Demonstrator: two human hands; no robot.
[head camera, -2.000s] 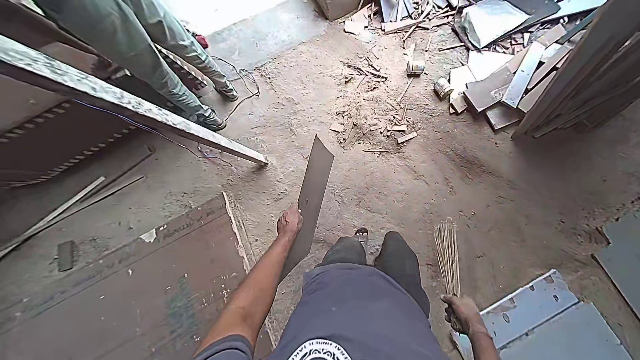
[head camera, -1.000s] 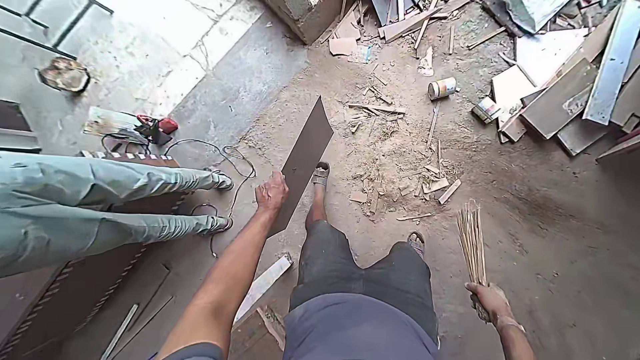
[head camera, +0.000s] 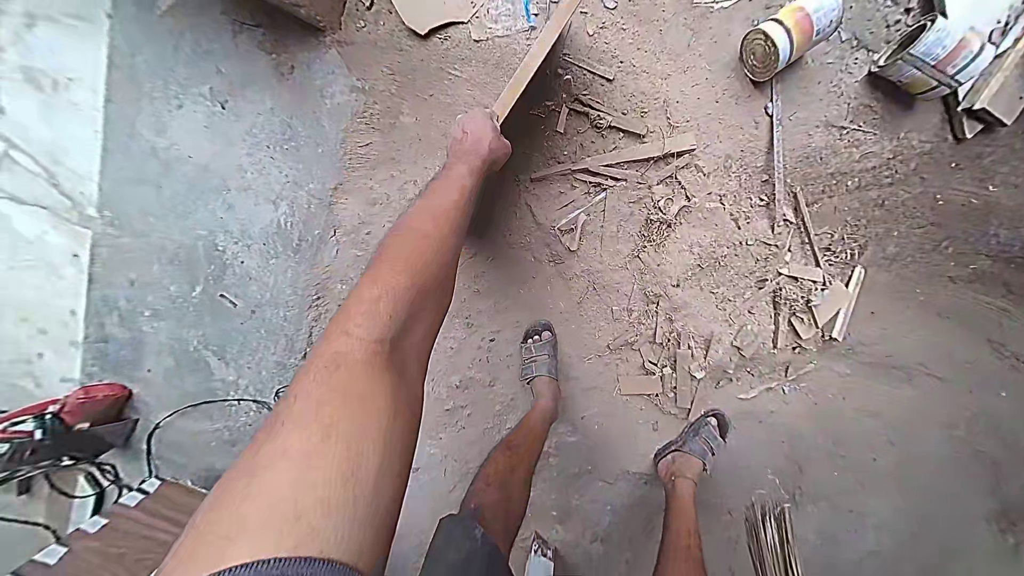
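Note:
My left hand (head camera: 478, 142) is closed around one edge of a thin brown board (head camera: 532, 72), held upright on its side ahead of me, its light edge facing up. Below the lower right of the view, my right hand is out of sight; only the bristles of a stick broom (head camera: 771, 538) show there. Wood offcuts (head camera: 628, 156) and shavings lie on the dusty ground, right of the board and in front of my sandalled feet (head camera: 540, 352).
Two tins, one lying on its side (head camera: 788, 40) and an open one (head camera: 932, 60), are at the upper right. A red power tool (head camera: 92, 406) with a black cable sits at the lower left, by a brown panel (head camera: 128, 532).
My left hand has carried the board forward, toward the offcuts. The right hand, earlier seen holding the stick broom, has left the view. The view has swung, and the other person's legs no longer show.

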